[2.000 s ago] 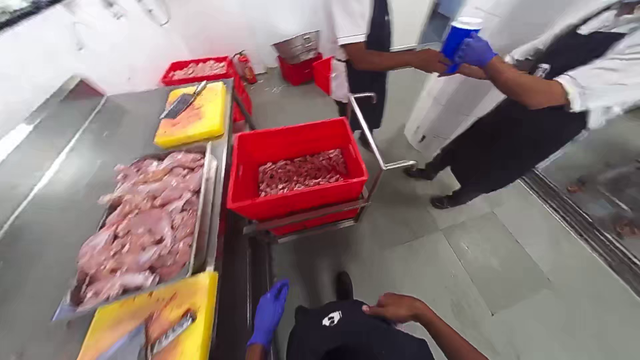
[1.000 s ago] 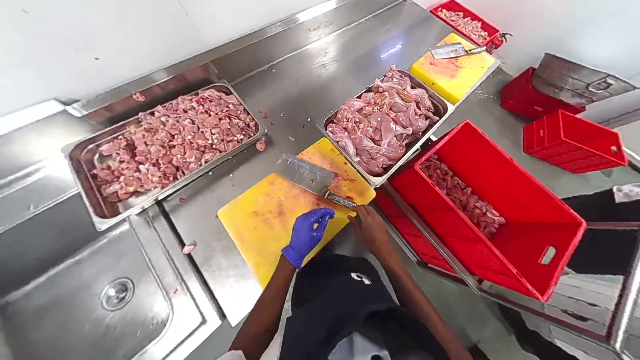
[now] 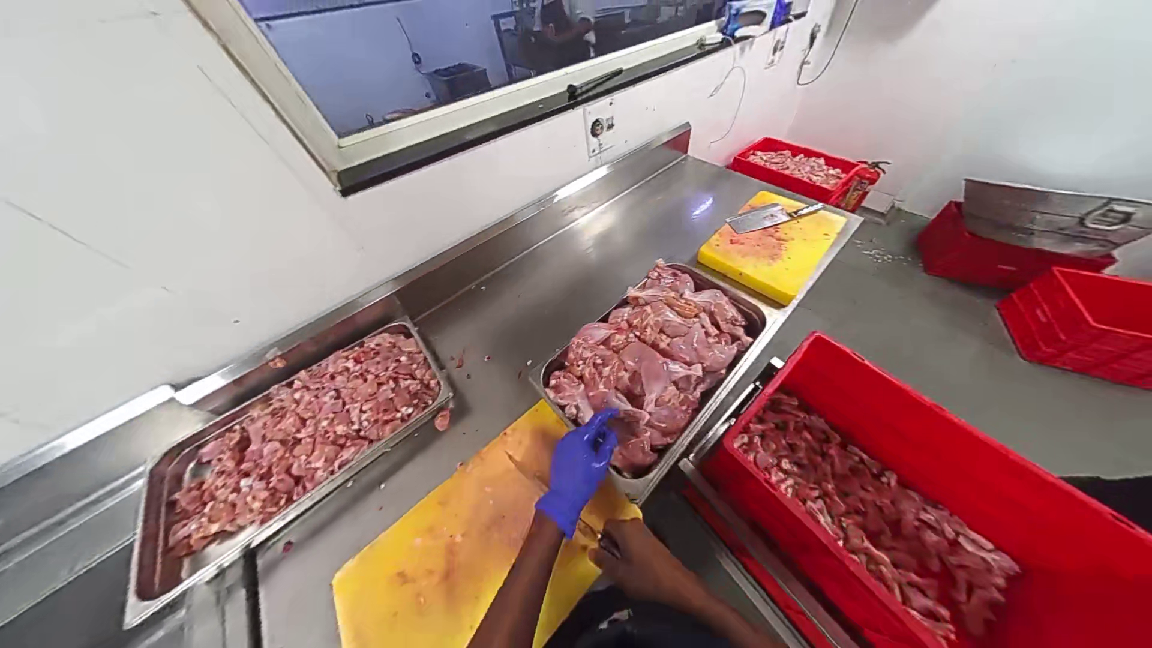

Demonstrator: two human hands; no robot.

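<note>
My left hand, in a blue glove, reaches over the near yellow cutting board to the edge of a steel tray heaped with raw chicken leg pieces. Its fingertips are at the nearest pieces; whether they grip one cannot be told. My bare right hand is closed on the handle of a knife at the board's right corner. The knife's blade points up and left, partly hidden behind my left hand and wrist. Left of the board, a second steel tray holds small cut chicken pieces.
A large red crate with cut meat stands at the right, against the table edge. A cleaver lies on the far yellow board. More red crates and a fire extinguisher are beyond. A window sill runs along the wall.
The view has swung left. My left hand has moved from the near board to the heaped tray. A cleaver lay on the near board a second ago; now my right hand holds a knife there.
</note>
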